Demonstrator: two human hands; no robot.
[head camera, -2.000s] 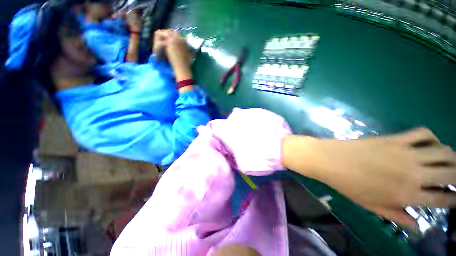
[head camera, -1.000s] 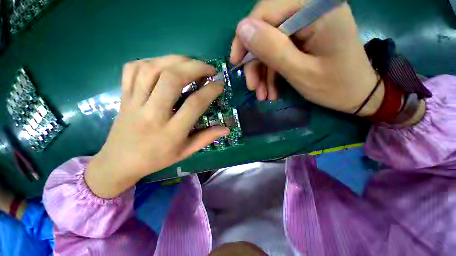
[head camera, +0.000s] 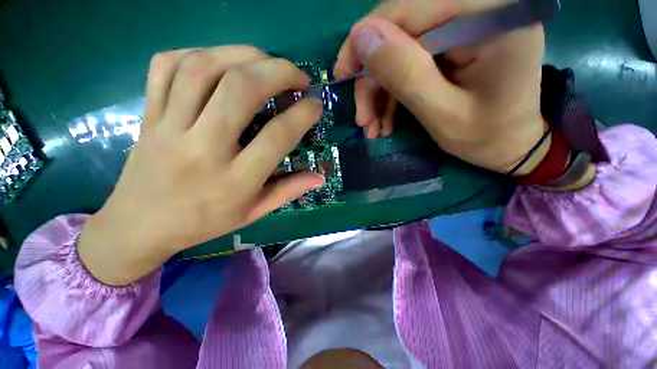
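Note:
A green PCB panel (head camera: 328, 162) with silvery parts lies on the green mat, partly covered by my left hand (head camera: 209, 137). My left fingers are spread over the panel, with fingertips pressing on it at its upper and lower parts. My right hand (head camera: 432, 86) holds grey tweezers (head camera: 468, 32) like a pen. The tweezer tip is at the panel's upper right edge, close to my left fingertips. Whether a small piece is in the tip cannot be told. A dark strip (head camera: 392, 171) lies right of the panel on the mat.
Another PCB panel (head camera: 16, 155) lies at the far left, cut off by the picture's edge. The bench's front edge (head camera: 241, 243) runs below my hands. A blue sleeve (head camera: 16, 328) shows at the lower left. A pale object (head camera: 648, 25) is at the upper right corner.
Two seconds ago my left hand was off to the right and the view faced the coworker. Since one second ago, the view has shifted slightly right; both hands keep nearly the same pose.

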